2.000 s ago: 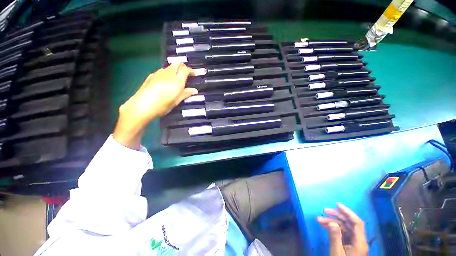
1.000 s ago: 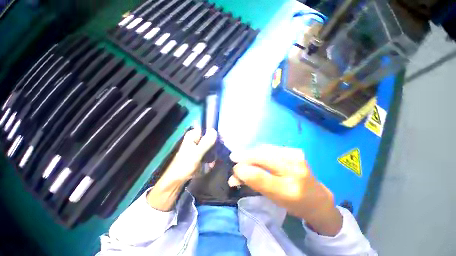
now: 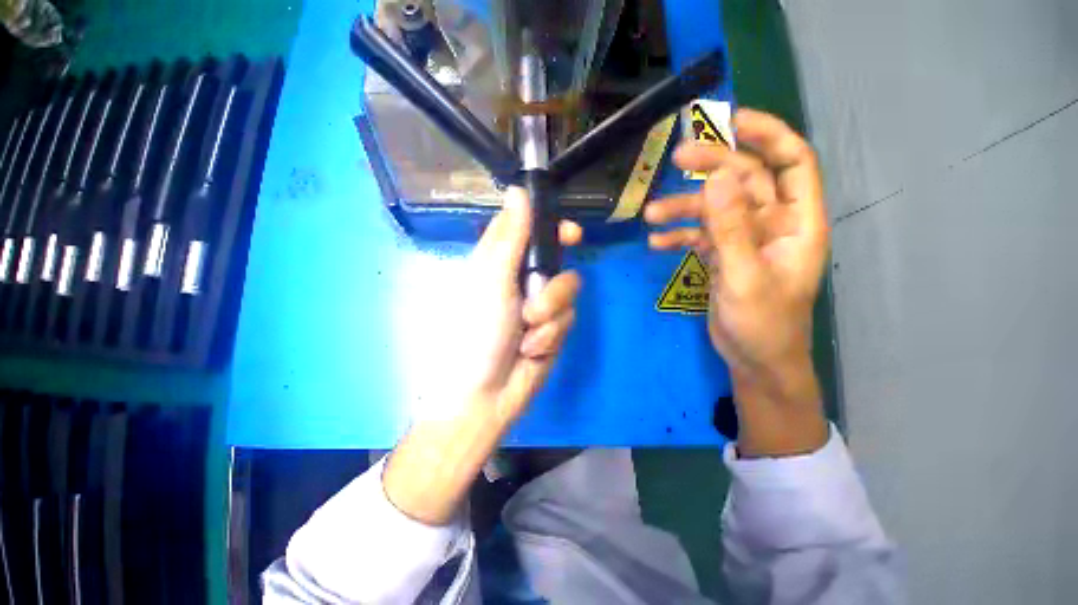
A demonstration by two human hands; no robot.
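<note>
A black tripod [image 3: 541, 195] stands open in a Y in front of the bench machine, its two visible legs spread up-left and up-right. Its bright silver centre tube [image 3: 533, 136] points into the machine between the clear guard panels. My left hand [image 3: 508, 319] is closed around the tripod's handle below the leg joint, with a silver part showing between the fingers. My right hand [image 3: 757, 225] is raised to the right of the tripod, fingers apart and curled, holding nothing and not touching it.
The bench machine [image 3: 455, 219] sits at the far side of the blue table [image 3: 331, 378]. Yellow warning labels [image 3: 686, 287] are by my right hand. A black tray [image 3: 106, 331] of sticks lies on the green surface at left, another tray [image 3: 154, 496] below it. A grey panel [image 3: 946, 296] stands at right.
The view has turned from the trays to the machine. The stick that my left hand held over the table's edge is now at the machine with legs spread. My right hand has moved away and opened.
</note>
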